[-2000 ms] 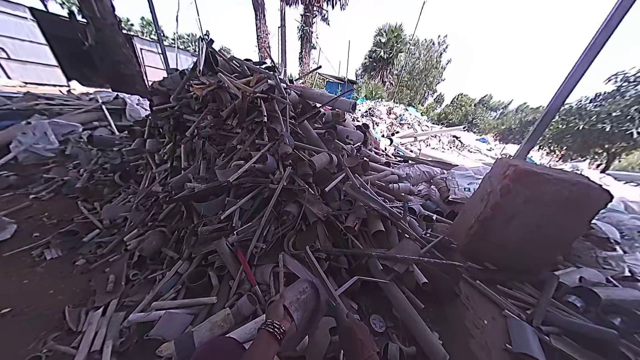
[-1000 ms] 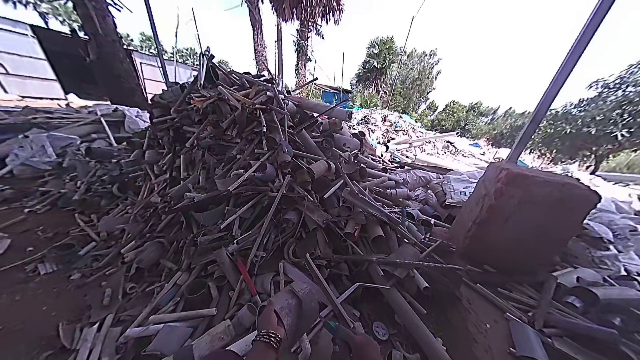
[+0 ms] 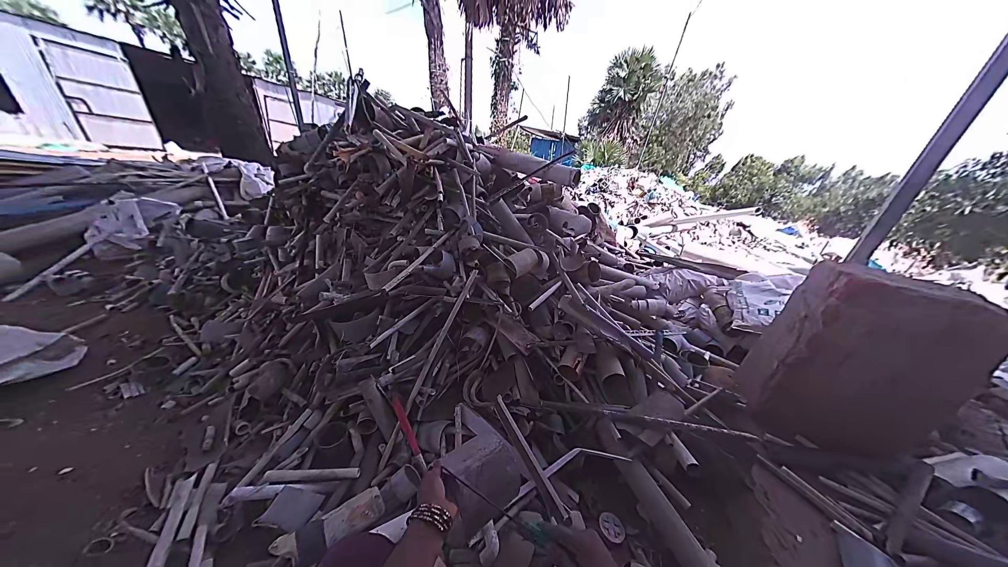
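My left hand (image 3: 433, 492), with a beaded bracelet at its wrist, is at the bottom centre beside a broad curved piece of grey plastic pipe (image 3: 480, 472). Its fingers are at the lower end of a narrow red strip (image 3: 406, 425); whether they grip it is unclear. My right hand (image 3: 581, 545), dark and partly cut off by the bottom edge, closes around the greenish end of a thin dark rod (image 3: 492, 504). The rod slants up left to the fingers of my left hand. Under and around both hands lie broken pipes and strips.
A tall heap of scrap pipes (image 3: 409, 260) rises ahead. At right, a large block (image 3: 874, 354) stands beside a slanting metal pole (image 3: 929, 150). A long pipe (image 3: 654, 504) lies right of my hands. Bare soil (image 3: 71, 449) shows at left, with a pale sheet (image 3: 35, 354) on it.
My left hand has moved up to the lower end of the red strip. The thin rod now shows between my hands.
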